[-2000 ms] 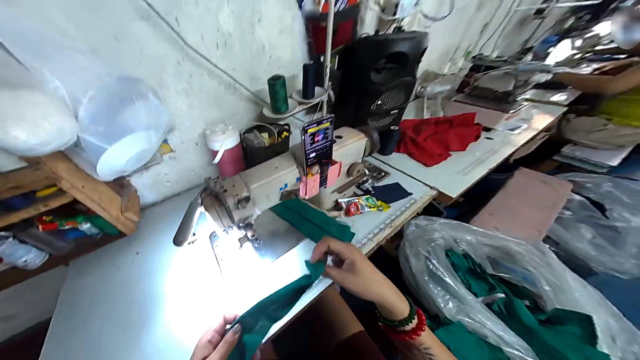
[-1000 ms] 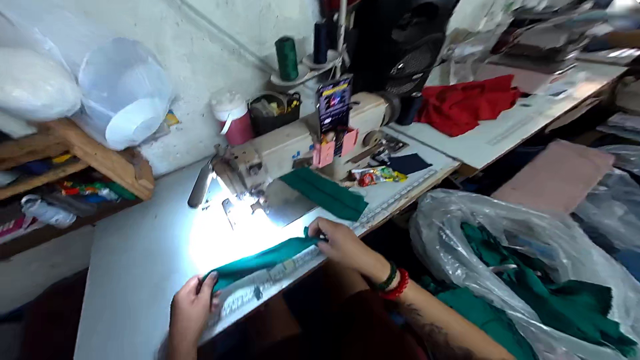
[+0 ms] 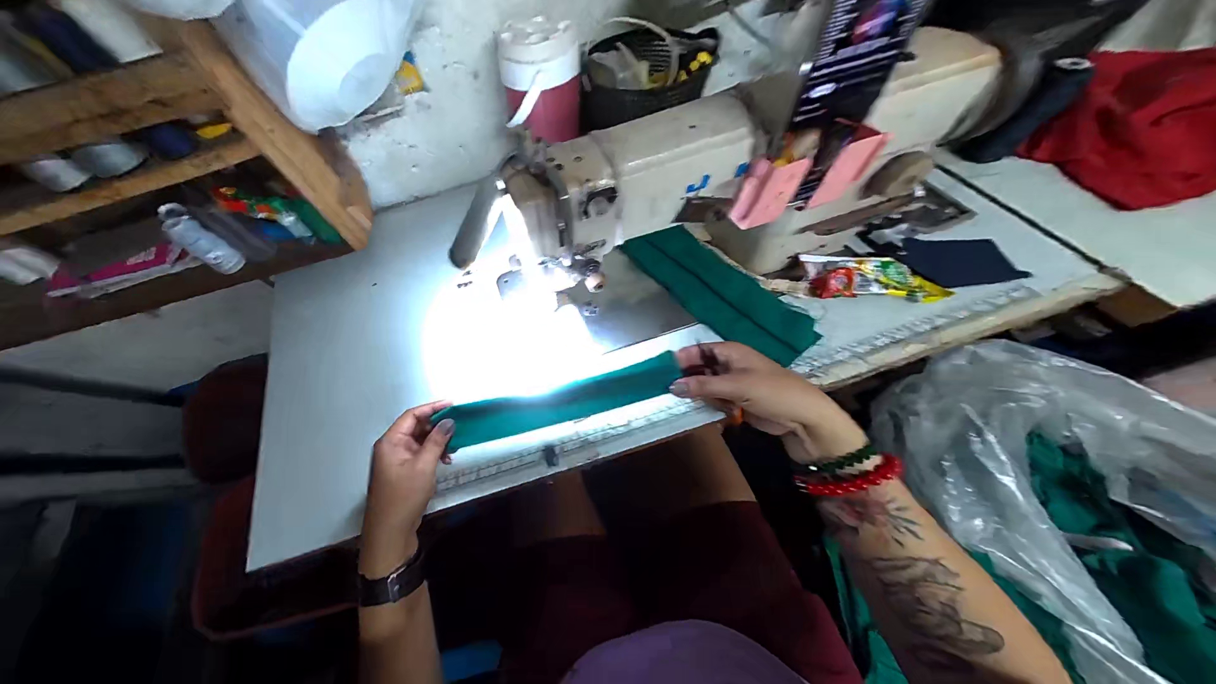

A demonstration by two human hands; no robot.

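Note:
A strip of green fabric [image 3: 560,403] is stretched between my two hands above the front edge of the white sewing table [image 3: 332,351]. My left hand [image 3: 408,456] pinches its left end between thumb and fingers. The right end is gripped by my right hand [image 3: 750,385], which also has a small dark thing at the fingers, too unclear to name. Behind the strip stands an industrial sewing machine [image 3: 665,157], its lamp glaring on the needle area. Another green fabric piece [image 3: 727,294] lies on the table, right of the needle area.
A snack packet [image 3: 869,277] and a dark fabric scrap [image 3: 959,261] lie at the right. A measuring tape [image 3: 503,467] runs along the front edge. A plastic bag [image 3: 988,446] of green fabric is at the right, wooden shelves [image 3: 275,142] at the left. Red cloth [image 3: 1130,123] lies farther back.
Two seconds ago the strip hung slanted and bunched between my hands; now it is drawn out flatter and more level. The view has shifted closer to the table.

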